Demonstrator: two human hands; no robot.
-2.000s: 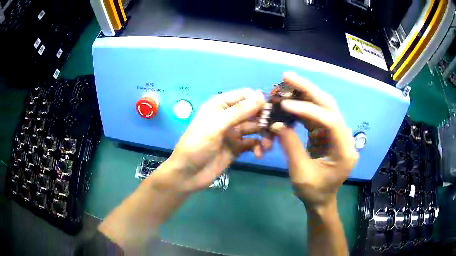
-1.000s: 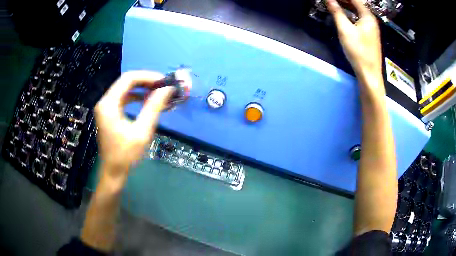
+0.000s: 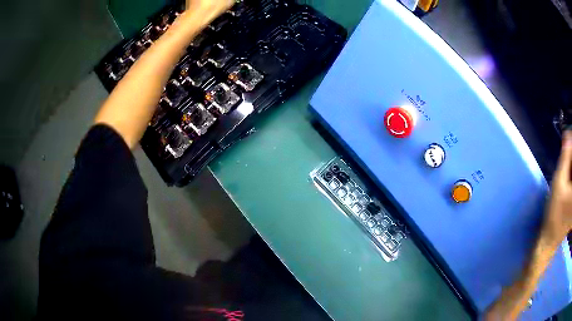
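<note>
The black blister tray (image 3: 270, 59) lies at upper left, with rows of pockets holding small electronic assemblies (image 3: 221, 97); the pockets at its right end look empty. My left hand (image 3: 207, 7) is over the tray's far side, cut off by the top edge; its fingers and anything in them are hidden. My right hand (image 3: 560, 200) is at the right edge, over the machine's blue control panel (image 3: 376, 75), its fingers reaching toward the dark machine bed. It is cut off by the edge, so its grip cannot be seen. A dark part shows at its fingertips.
The panel carries a red emergency stop (image 3: 399, 122), a white button (image 3: 433, 155) and an orange button (image 3: 461, 191). A small clear blister strip (image 3: 360, 207) with a few black parts lies on the green mat (image 3: 276, 188) along the panel. The bench edge curves below the tray.
The view has swung left, bringing the left tray nearer the middle. My left hand has moved from in front of the panel to the tray. My right hand remains toward the machine bed.
</note>
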